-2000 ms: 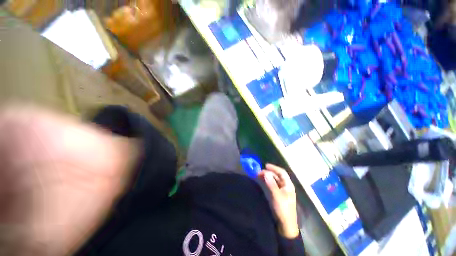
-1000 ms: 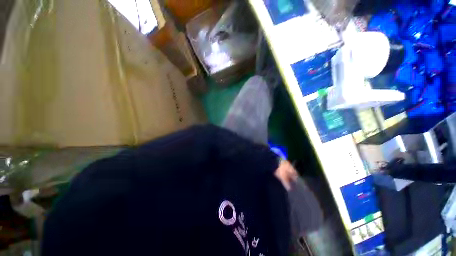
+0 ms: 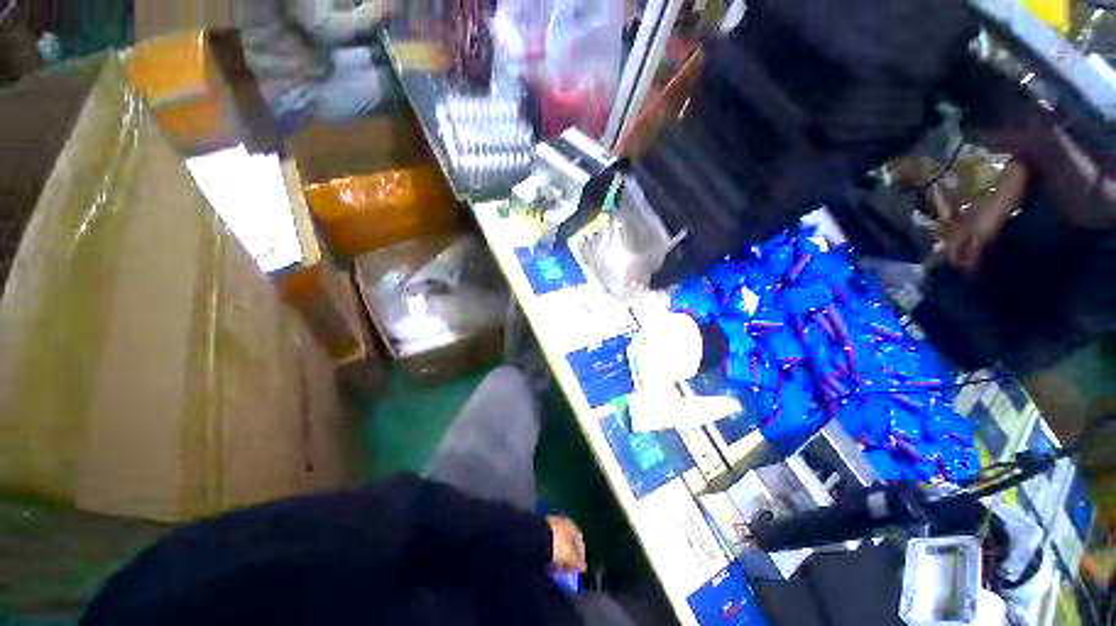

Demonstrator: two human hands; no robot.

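A hand, seemingly my left hand [image 3: 565, 544], shows small and blurred at the end of a dark sleeve, low over my lap. A bright blue thing [image 3: 567, 578] shows just below it; whether the hand holds it I cannot tell. My right hand is not visible. On the bench [image 3: 683, 532] stands a white unit with a rounded head [image 3: 667, 352]. A large pile of blue battery packs [image 3: 844, 367] lies behind it. A black electric screwdriver [image 3: 820, 520] lies across the bench's near right part. A white housing with an open recess [image 3: 942, 581] lies beyond it.
A large brown carton [image 3: 184, 330] stands close at left, with an open carton holding a clear bag [image 3: 435, 306] beyond my knee. A tall black stack [image 3: 759, 135] stands behind the bench. Another person's hand [image 3: 979, 232] is at the far side. Black sheets [image 3: 844, 587] lie near the housing.
The view has lifted and swung, showing more bench and the far person. The big blurred skin area at left is gone. The hand now shows lower in the picture, with the dark sleeve across my lap.
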